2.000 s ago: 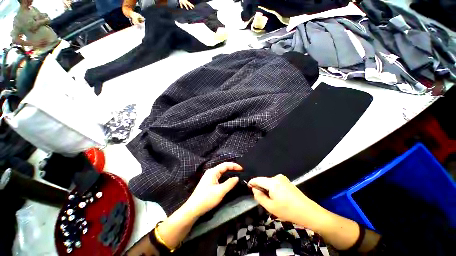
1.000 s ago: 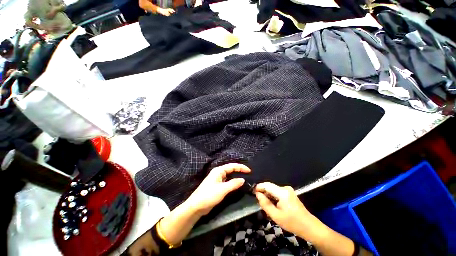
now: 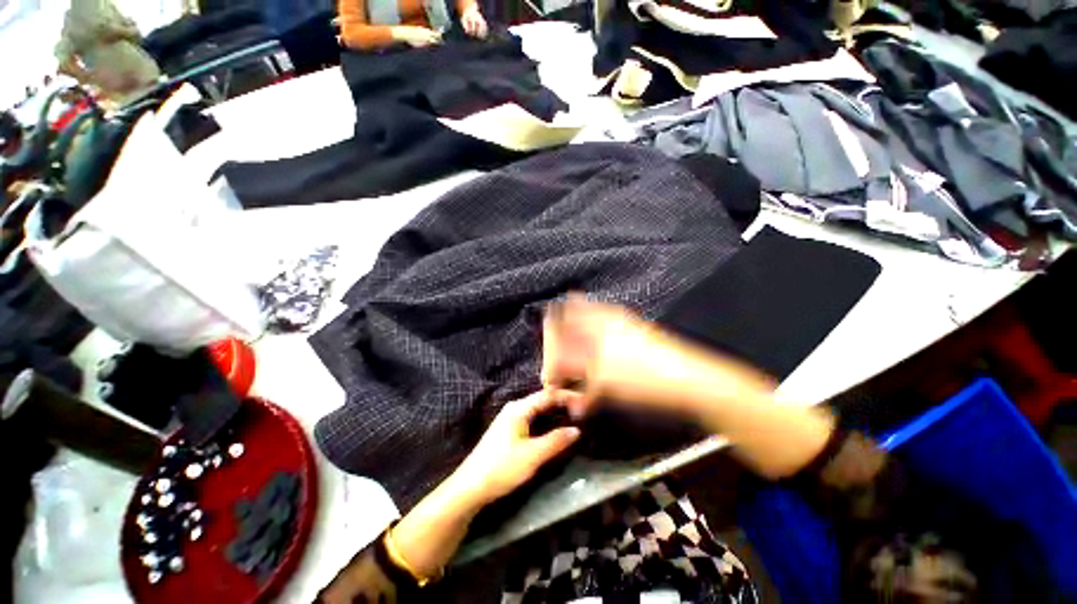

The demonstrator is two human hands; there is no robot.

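The dark checked garment (image 3: 508,260) lies rumpled on the white table, with a smooth plain black panel (image 3: 779,295) turned out on its right. My left hand (image 3: 520,448) pinches the garment's near edge between thumb and fingers. My right hand (image 3: 591,348) is raised over the garment just above my left hand and blurred by motion; what its fingers hold cannot be made out. No needle or thread is visible. The round red tray (image 3: 266,437) at the left holds dark flat buttons (image 3: 266,519) and small shiny black-and-white pieces (image 3: 171,501).
A white bag (image 3: 142,260) and a dark cylinder (image 3: 77,425) stand left. A blue bin (image 3: 1004,472) is below the table at right. Grey garments (image 3: 803,142) lie at back right. Black cloth (image 3: 437,106) lies behind, where another person's hands (image 3: 419,35) show.
My right hand has moved up and left from the garment's edge, over the checked cloth. My left hand keeps its pinch. The other person's hands show more fully at the black cloth.
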